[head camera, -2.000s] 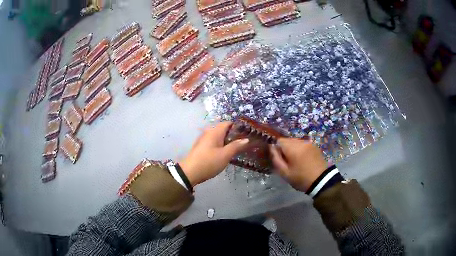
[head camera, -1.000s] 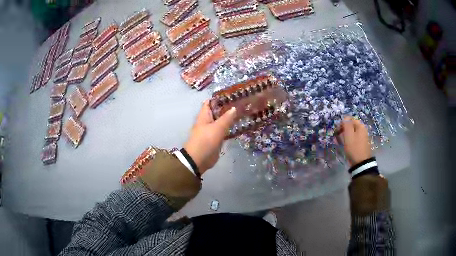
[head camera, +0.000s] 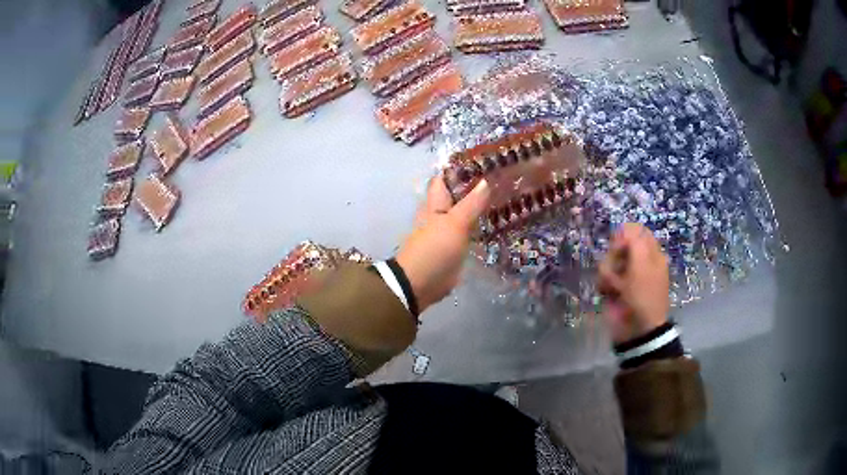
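Observation:
My left hand (head camera: 441, 237) holds a brown circuit board panel (head camera: 520, 181) by its left end, thumb on top. Dark marks line both long edges of the panel. It is held over the left part of a large loose heap of tiny blue, violet and white components (head camera: 673, 148). My right hand (head camera: 641, 283) is at the lower edge of the heap, right of the panel, with its fingers bent together and blurred. Whether it pinches a component cannot be told.
Laid-out brown panels (head camera: 316, 83) stand in slanting columns across the far and left table (head camera: 269, 195). Another panel stack (head camera: 288, 278) lies beside my left forearm, partly hidden. A small pale piece (head camera: 421, 363) lies near the front edge. A clear sheet edge (head camera: 743, 139) borders the heap.
My right hand has left the panel, reached right to the heap, and is now slightly nearer the panel again. My left hand still holds the panel. The whole view has shifted.

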